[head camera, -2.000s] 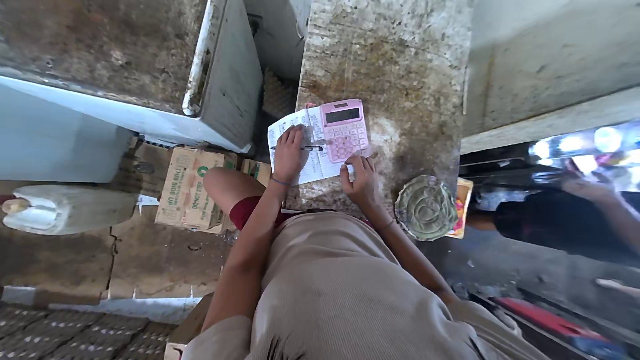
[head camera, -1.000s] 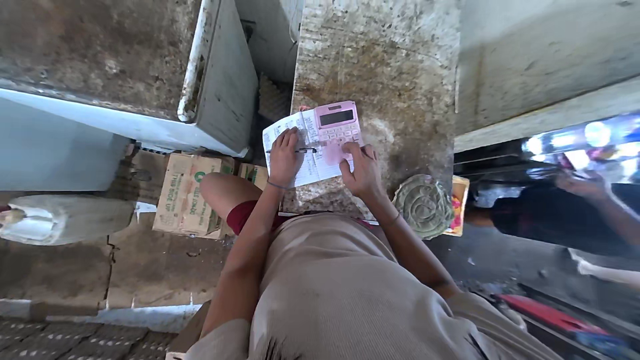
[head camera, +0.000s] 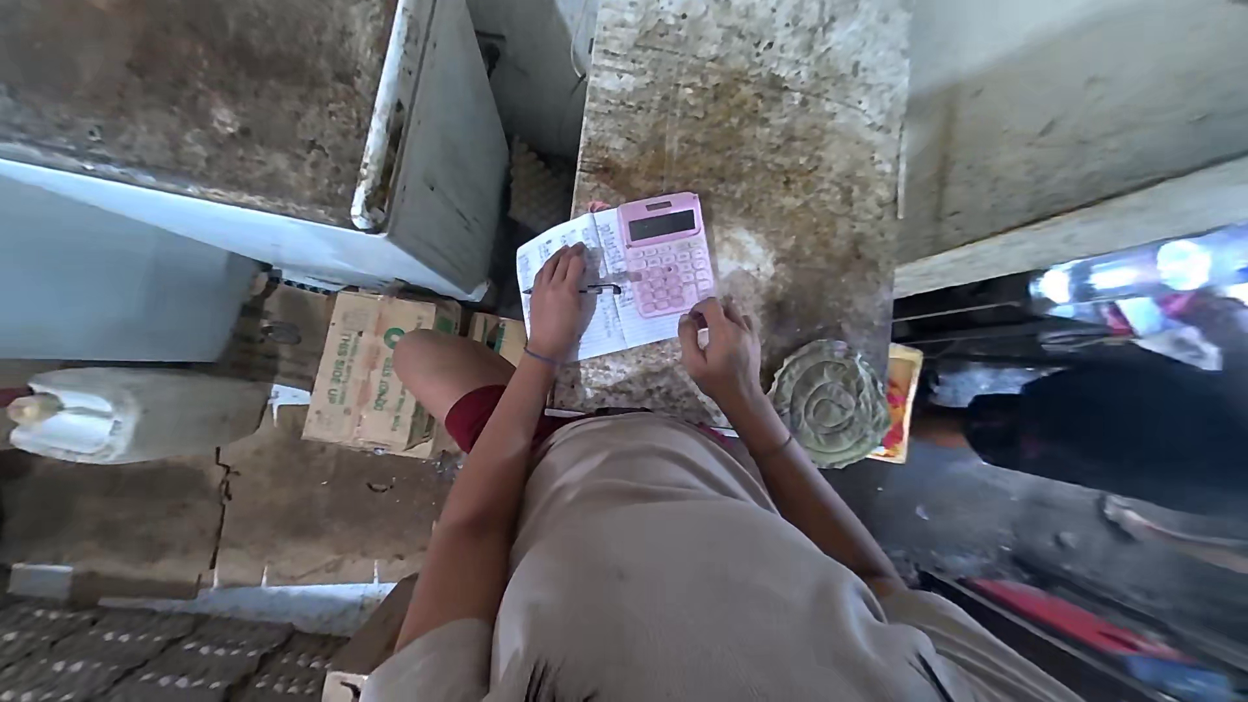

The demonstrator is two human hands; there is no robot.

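Observation:
An open notebook with handwriting (head camera: 606, 327) lies on the stained table (head camera: 741, 127). On its right page rests a pink calculator (head camera: 667, 255). My left hand (head camera: 558, 304) lies on the left page, over part of a dark pen (head camera: 603, 289) whose end shows beside the fingers; whether the fingers grip it is not clear. Just off the calculator's lower right corner is my right hand (head camera: 720, 349), fingers curled, with nothing seen in it. A green scalloped dish (head camera: 831, 403) sits right of my right wrist.
White chest-like units with a rusty top (head camera: 195, 107) stand at the left. Cardboard boxes (head camera: 366, 370) and a plastic jug (head camera: 146, 414) are on the floor. A yellow and red packet (head camera: 901, 405) lies by the dish. Another person's dark-clothed part (head camera: 1102, 429) shows at right.
My right hand has drawn back from the calculator's keys, where it was a second ago, to the lower right corner. My left hand remains on the notebook.

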